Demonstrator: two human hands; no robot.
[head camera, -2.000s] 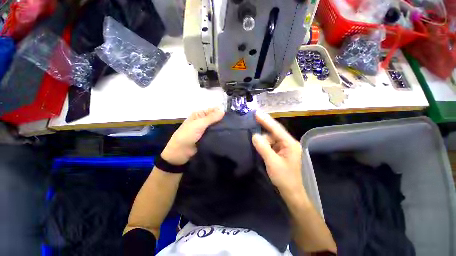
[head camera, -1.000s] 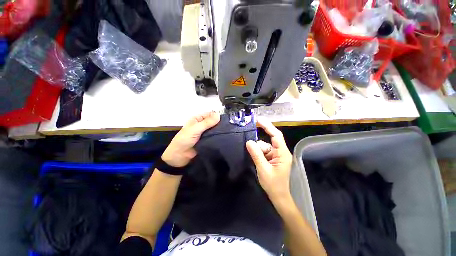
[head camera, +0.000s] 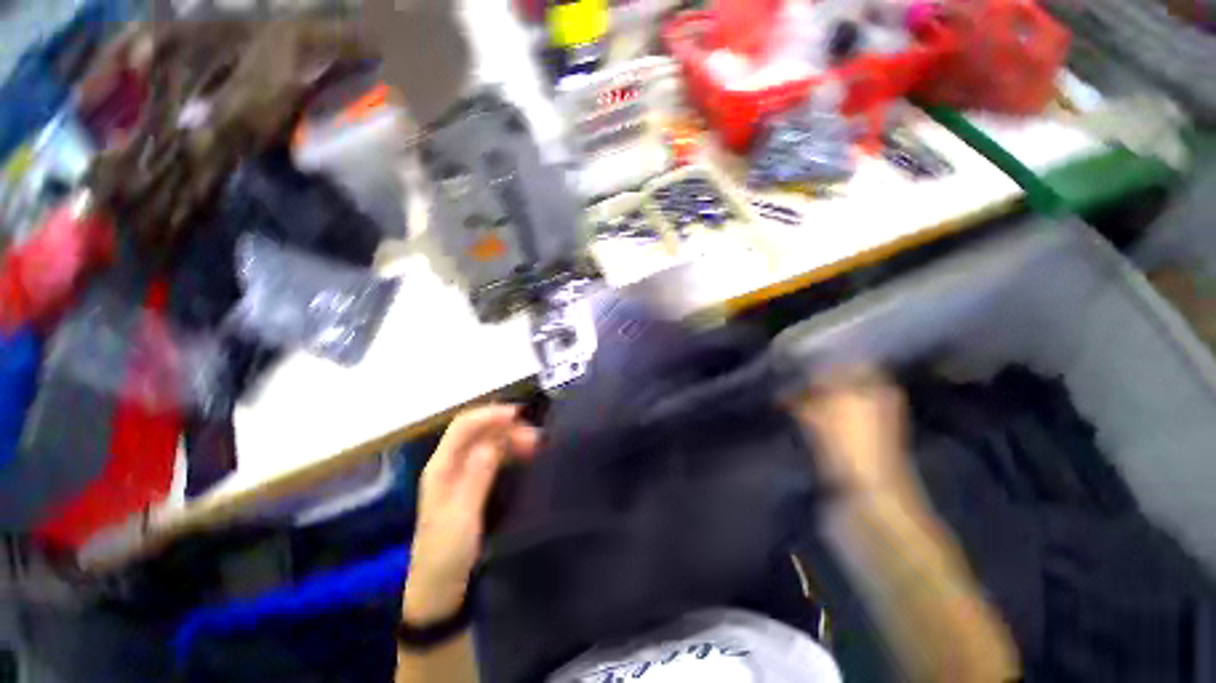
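Note:
The dark garment (head camera: 667, 460) is off the machine's clamp and spreads over my lap and toward the right; the picture is blurred. My right hand (head camera: 860, 434) grips the garment at its right side, near the grey bin. My left hand (head camera: 460, 487) is at the garment's left edge with its fingers bent; whether it holds cloth is not clear. The button-sewing machine head (head camera: 494, 200) stands behind, with the bright metal button clamp (head camera: 563, 340) below it at the table edge.
The grey bin (head camera: 1120, 347) with dark garments is at the right. The blue crate (head camera: 300, 600) is at the lower left. Button trays (head camera: 694, 200) and a red basket (head camera: 740, 114) stand right of the machine. A clear plastic bag (head camera: 314, 300) lies on the white table (head camera: 440, 354) at the left.
The garment has come away from the clamp and shifted right with my right hand. My left hand has moved down from the machine. The view has turned and tilted.

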